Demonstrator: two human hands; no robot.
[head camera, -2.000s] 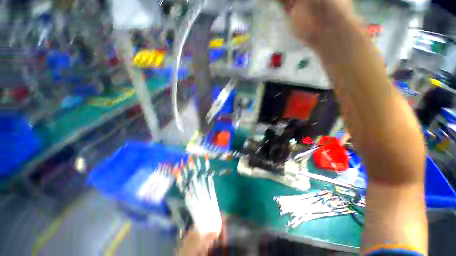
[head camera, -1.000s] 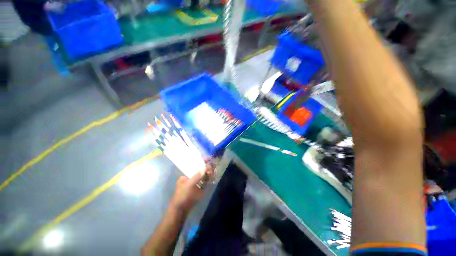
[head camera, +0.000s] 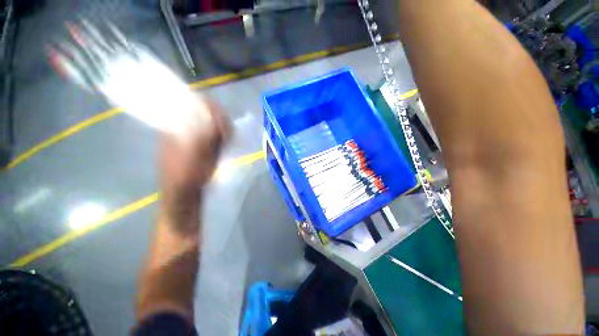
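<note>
My left hand (head camera: 197, 141) is raised over the floor at the left, blurred, and closed around a fanned bundle of white wire leads (head camera: 141, 85) with reddish-orange tips pointing up and left. My right forearm (head camera: 509, 164) crosses the right side; its hand is cut off by the top edge. A large blue bin (head camera: 279, 141) stands at the bench end in the centre. White leads (head camera: 335, 180) with orange and dark ends lie in a row in it.
The green bench top (head camera: 417, 282) is at the lower right, with a single white lead (head camera: 423, 275) on it. A silvery terminal strip (head camera: 404, 125) hangs beside the bin. A light blue plastic object (head camera: 256, 312) is below. Yellow lines cross the grey floor.
The view has turned left and down towards the bin and floor. My left hand has moved up and left with the bundle. The machine has left the view.
</note>
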